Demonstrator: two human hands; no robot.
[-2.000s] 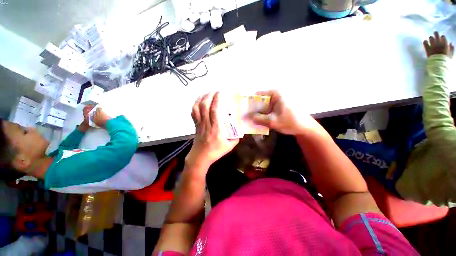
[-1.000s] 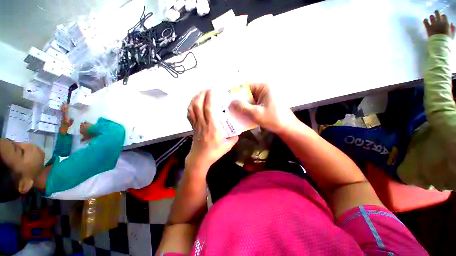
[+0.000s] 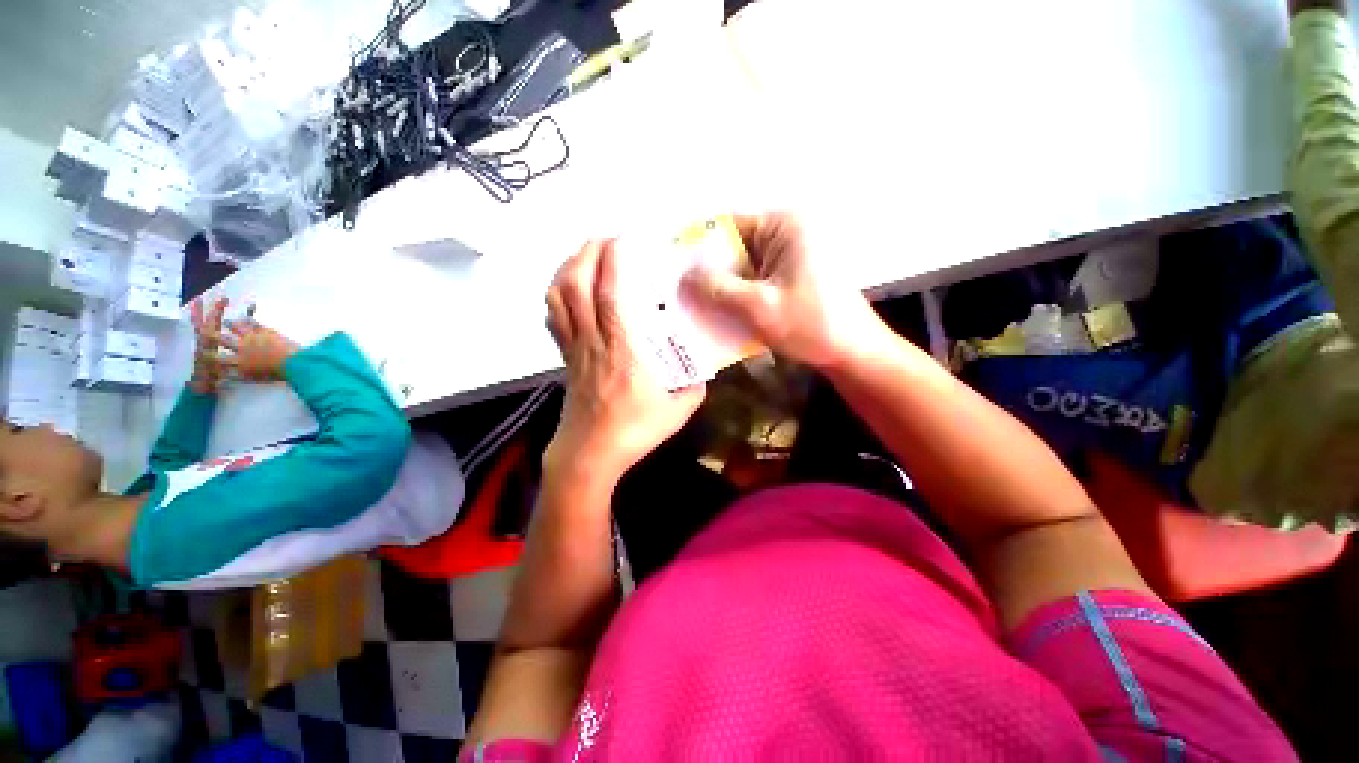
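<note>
A small white carton (image 3: 663, 316) with small dark and pinkish print is held between my two hands above the table's front edge. My left hand (image 3: 608, 350) holds its left side, fingers along the far edge. My right hand (image 3: 775, 291) is at its right side, with the thumb on the face. A thin yellow sticker backing sheet (image 3: 718, 239) shows beside my right fingers, overlapping the carton. My right hand hides part of both. Whether a sticker is under the thumb cannot be told.
White table (image 3: 954, 164); a flat pale piece (image 3: 438, 251) lies on it. Black cables (image 3: 425, 112) and a yellow slim item (image 3: 608, 61) are behind. White cartons (image 3: 131, 179) are stacked far left. A person (image 3: 276, 462) sits at left; another person's sleeve (image 3: 1331, 164) is at right.
The yellow sheet was spread wide at my right hand two seconds ago; now it shows less, and my right thumb lies on the carton. The view shifted. The left person no longer holds a white piece.
</note>
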